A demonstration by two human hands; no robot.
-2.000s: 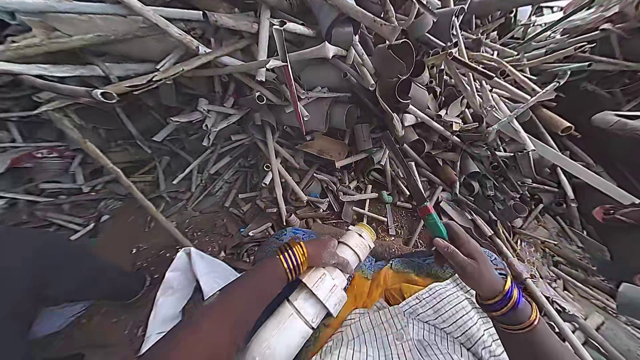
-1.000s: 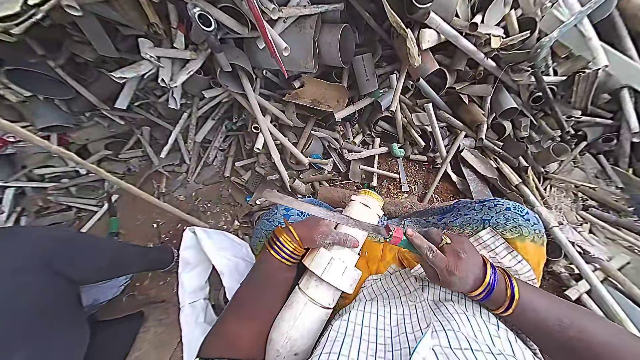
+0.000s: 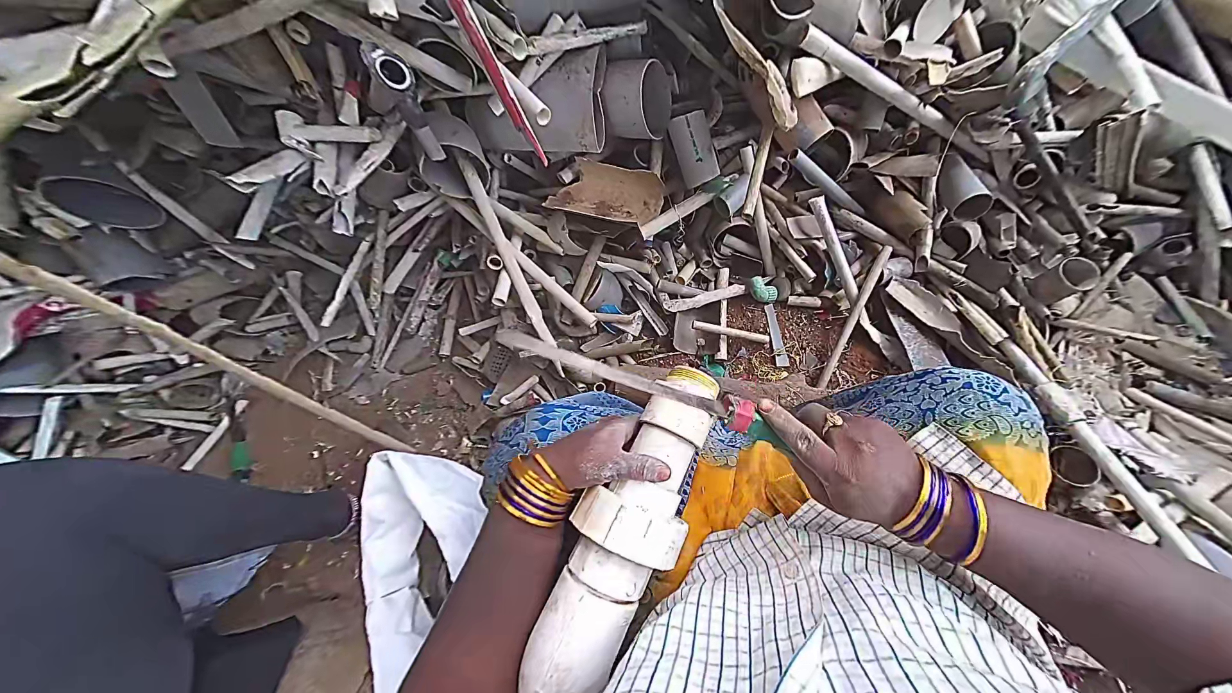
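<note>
My left hand [image 3: 611, 457] grips a white plastic pipe [image 3: 616, 568] with a thick coupling, which slants up from my lap. A yellow threaded ring [image 3: 695, 381] forms its upper end. My right hand [image 3: 847, 457] is closed round the green handle of a long metal blade [image 3: 597, 371] with a red band [image 3: 739, 414] at the handle's end. The blade lies across the pipe just below the yellow ring and points to the upper left. My right forefinger stretches along the handle, most of which the hand hides.
Cut plastic pipes [image 3: 520, 250] and fittings are heaped in front. A long thin stick [image 3: 192, 346] slants in from the left. At the lower left is a person in dark clothing [image 3: 87, 568], beside a white cloth [image 3: 414, 539]. A green fitting [image 3: 763, 290] lies near my knees.
My right hand has brought the blade from upright at the right to across the pipe. My left hand has stayed on the pipe. The view has tilted down.
</note>
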